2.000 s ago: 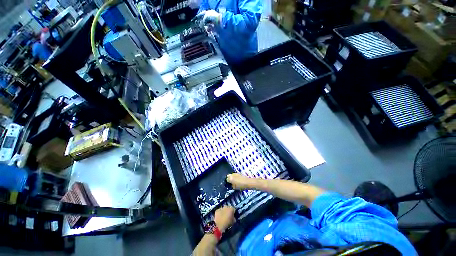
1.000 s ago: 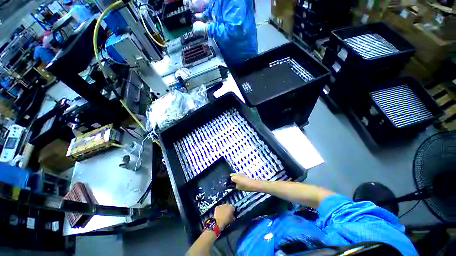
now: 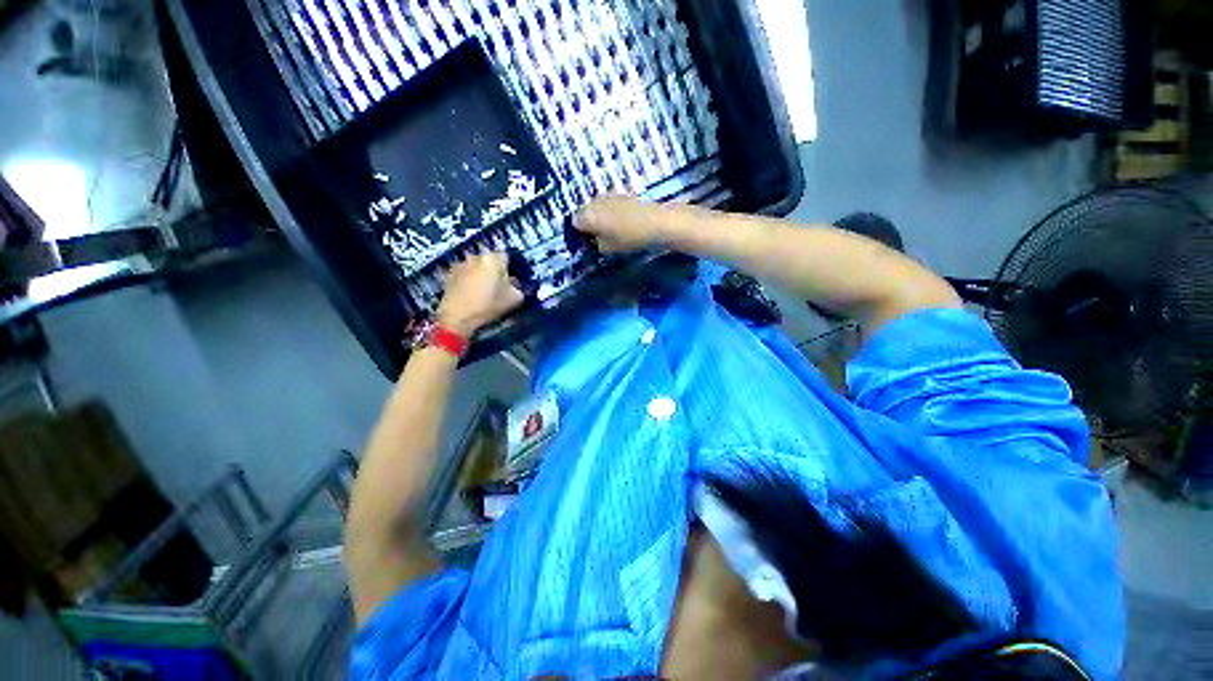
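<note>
A small black tray (image 3: 432,140) lies over the rows at the left front of the large black bin (image 3: 313,260). Tiny white pieces (image 3: 428,237) are scattered along the tray's near side. Silver-white workpieces (image 3: 605,93) stand in straight rows in the bin. My left hand (image 3: 482,293), with a red-strapped watch, is at the bin's near edge, just below the tray. My right hand (image 3: 615,224) is over the front rows, right of the tray. Dark shapes show at the fingertips of both hands; whether they are finger cots or held parts cannot be told.
A floor fan (image 3: 1091,299) stands at the right. Another bin with rows (image 3: 1084,60) is at the upper right. A metal-framed cart (image 3: 266,532) is at the lower left. A white sheet (image 3: 788,60) lies beyond the bin's right side. A bench is at the upper left.
The view has tilted down, so the bin sits higher and my blue smock fills the lower part. My right hand has moved off the tray's right edge to the front rows.
</note>
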